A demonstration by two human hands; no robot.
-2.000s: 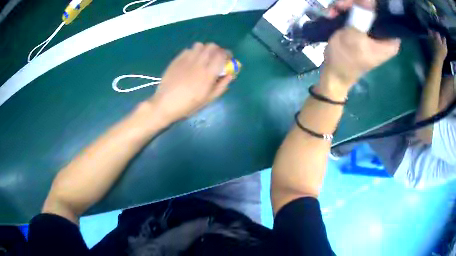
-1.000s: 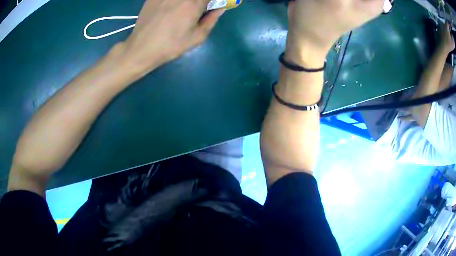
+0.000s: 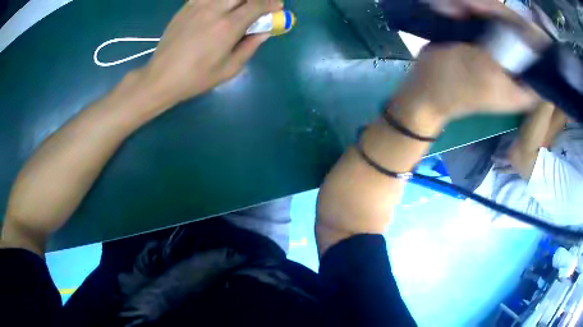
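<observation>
My left hand [image 3: 198, 51] holds the yellow handheld unit [image 3: 281, 22] on the green bench, its blue-ringed end pointing right. The white cord loop [image 3: 118, 52] lies on the bench to the left of the hand. My right hand [image 3: 470, 76], blurred, grips the black electric screwdriver [image 3: 435, 22], with a white wrap [image 3: 511, 48] at the fingers. The driver lies sideways with its front end to the left, apart from the unit. The fingertips of my left hand are partly cut off by the top edge.
The screw feeder [image 3: 412, 43] shows partly behind the driver, with dark specks near it. The driver cable [image 3: 492, 204] runs off to the right below the right wrist. A person in a light top [image 3: 556, 185] sits at the right. The white strip [image 3: 29, 19] curves at top left.
Since one second ago my right hand has moved right and down, away from the unit, and the driver and feeder have come into view. My left hand still holds the unit.
</observation>
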